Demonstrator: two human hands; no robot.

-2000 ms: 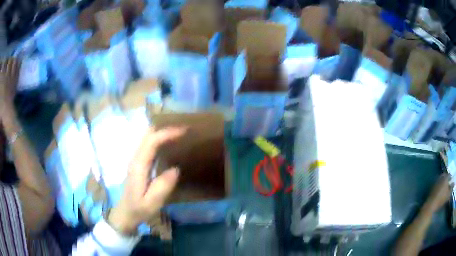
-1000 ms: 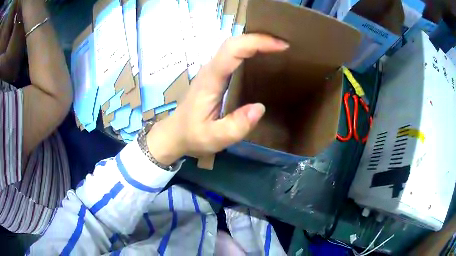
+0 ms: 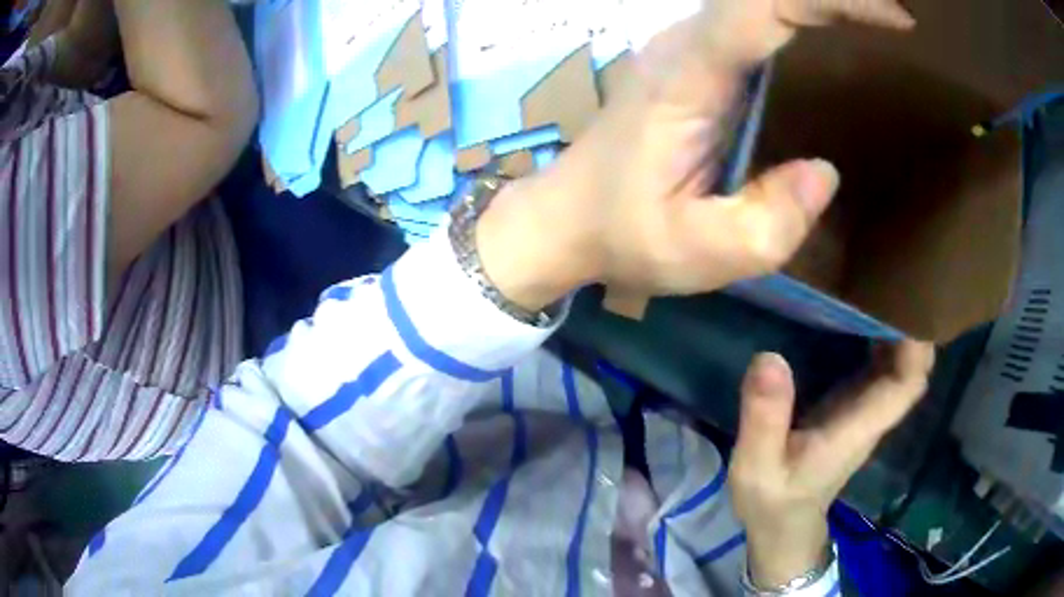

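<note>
A set-up folding carton, brown inside with a light-blue outer edge, lies at the upper right with its opening facing me, cut off by the top edge. My left hand is at its left side, thumb raised over the opening and fingers stretched over its top part; I see nothing pinched between them. My right hand is below the carton, thumb apart, fingertips at its lower front edge. Whether they press on it is not clear.
Flat carton blanks lie fanned at the upper left. A neighbour's bare arm and striped clothing are at the far left. A white equipment case with vents and cables stands at the right edge.
The view has shifted down and to the right, so the carton now sits farther right and up. My right hand has appeared at its lower edge. My left hand keeps a similar shape.
</note>
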